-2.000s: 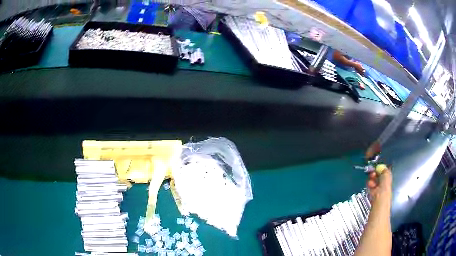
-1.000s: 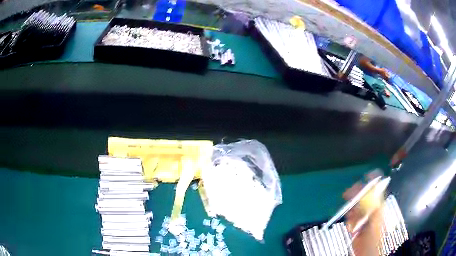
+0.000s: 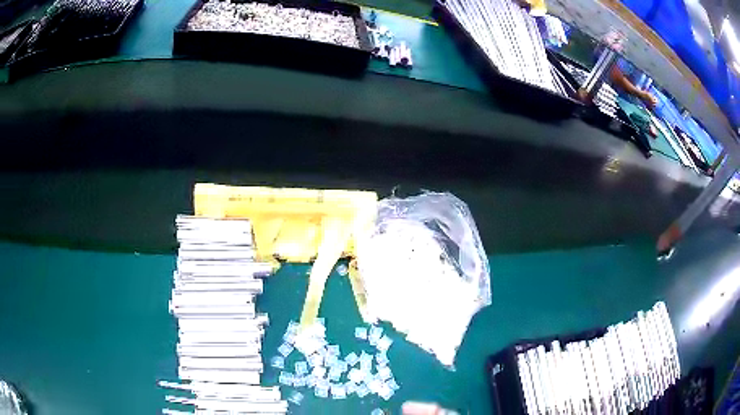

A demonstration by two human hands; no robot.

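A column of silver-white metal tubes [image 3: 217,324] lies at the left of the green mat; thin rods stick out leftward from its lower part. Small clear plastic pieces [image 3: 337,369] lie scattered right of it. A fingertip-sized part of a hand, apparently my right hand [image 3: 428,408], shows at the bottom edge, cut off and blurred; what it holds is hidden. My left hand is out of the picture. A black tray [image 3: 505,381] of upright slim silver pieces [image 3: 600,365] stands at the lower right.
A yellow packet [image 3: 284,231] and a clear bag of whitish parts [image 3: 418,280] lie above the loose pieces. A dark conveyor belt [image 3: 324,138] crosses behind. Beyond it stand a tray of tiny parts [image 3: 276,24] and a tray of tubes [image 3: 519,53]. Another person's hand [image 3: 643,96] shows far right.
My right hand has left the right-hand tray, where it held slim silver pieces, and moved left and down to the bottom edge. The whole view has shifted.
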